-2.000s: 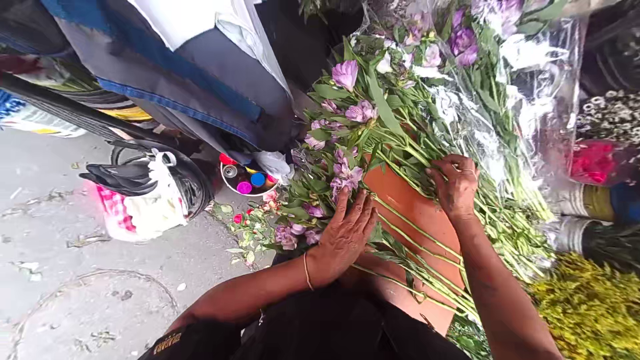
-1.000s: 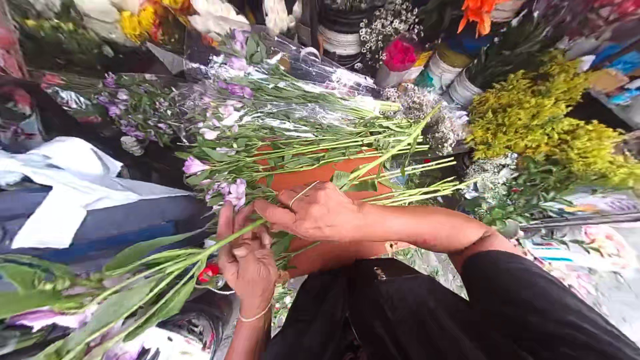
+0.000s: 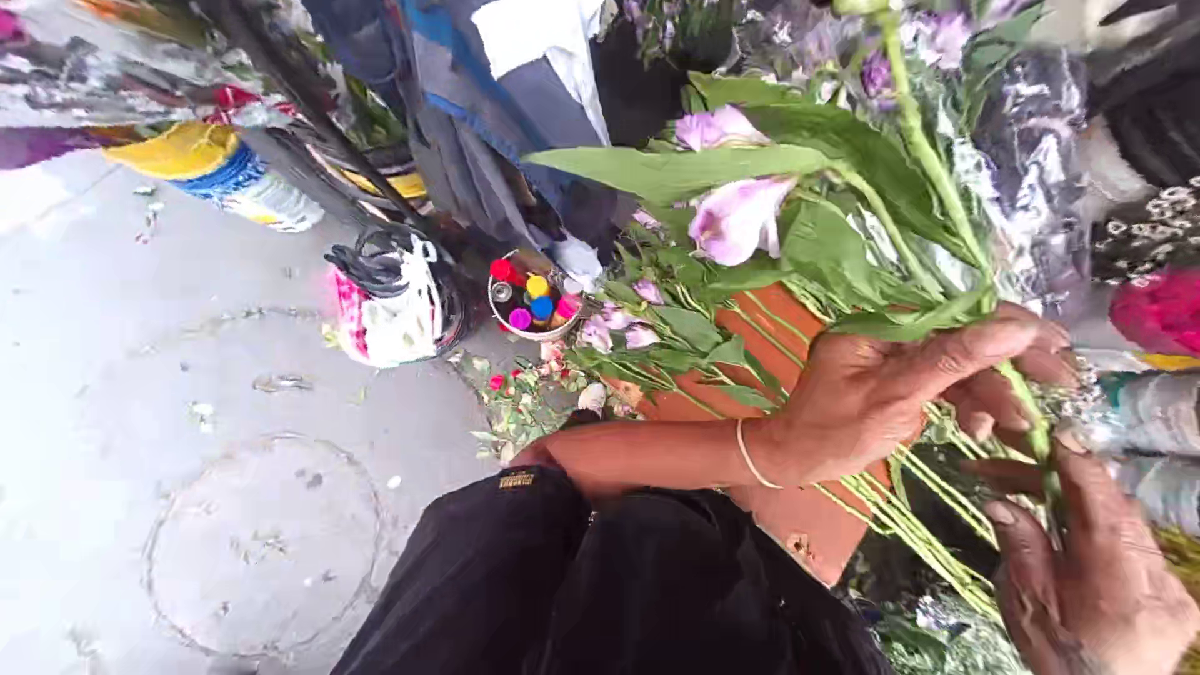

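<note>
My left hand (image 3: 872,398), with a thin band at its wrist, grips the stem of an alstroemeria (image 3: 937,178) raised close to the camera. Its broad green leaves and pale purple blooms (image 3: 741,220) spread above the hand. At the lower right, my right hand (image 3: 1087,553) pinches the lower end of that stem between thumb and fingers. Under both hands lies a reddish-brown board (image 3: 816,530), partly covered by cut alstroemeria stems (image 3: 923,511) and smaller purple blooms (image 3: 609,328). Clear plastic wrap (image 3: 1031,178) shows behind the raised stem.
A bucket of bright-capped cans (image 3: 534,305) stands on the pavement beside a white and pink plastic bag (image 3: 389,309). Leaves and petals (image 3: 516,394) litter the ground. Dark cloth (image 3: 469,122) hangs above. At right are a pink bloom (image 3: 1158,314) and wrapped containers (image 3: 1153,412).
The view has swung back toward the pavement. Leafy stems held at the lower left a second ago are out of that place; a flowering stem now stands upright in my hands, at the right.
</note>
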